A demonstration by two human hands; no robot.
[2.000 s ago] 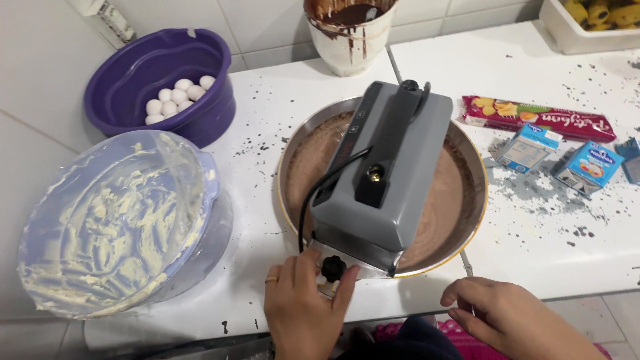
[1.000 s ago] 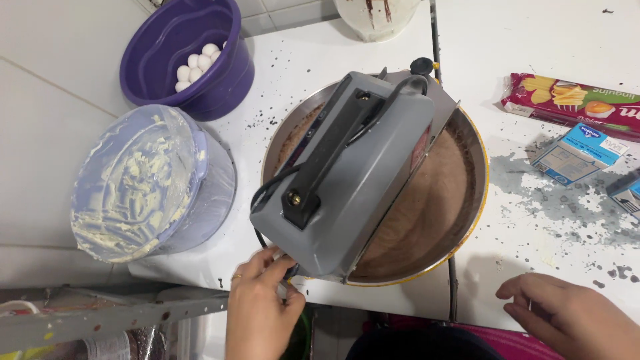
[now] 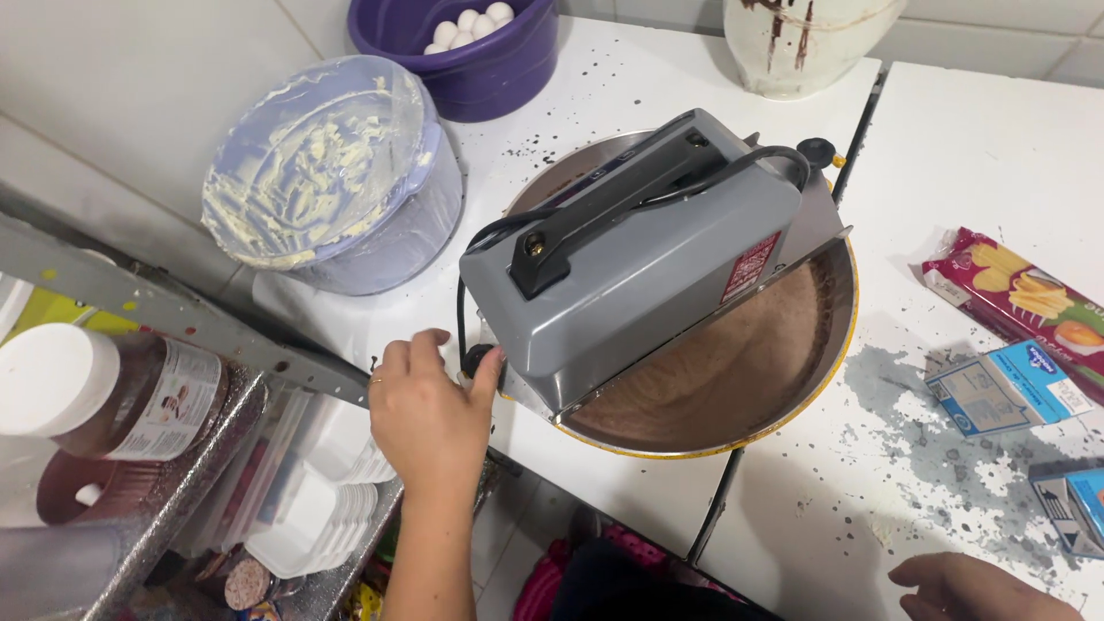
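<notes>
A grey electric mixing machine [image 3: 638, 250] with a black handle and cable lies across a round metal pan [image 3: 849, 319] of brown chocolate-like mixture [image 3: 724, 354]. My left hand [image 3: 431, 397] is at the machine's near left end, thumb against a black knob [image 3: 477, 358], fingers apart from the thumb; whether it grips the knob is hard to tell. A second black knob [image 3: 815, 153] stands at the far right end. My right hand [image 3: 975, 586], partly cut off at the bottom right, hovers near the white table with nothing seen in it.
Behind are a lilac tub [image 3: 431, 198] smeared with cream, a purple basin [image 3: 517, 78] of eggs and a stained white pot [image 3: 798, 52]. Pasta [image 3: 1018, 293] and cartons [image 3: 1005, 388] lie right. A metal shelf [image 3: 181, 302] with a brown jar [image 3: 147, 388] stands close left.
The machine has turned over the pan, its near end now further left. My left hand has followed that end. The view has shifted, bringing the left shelf in.
</notes>
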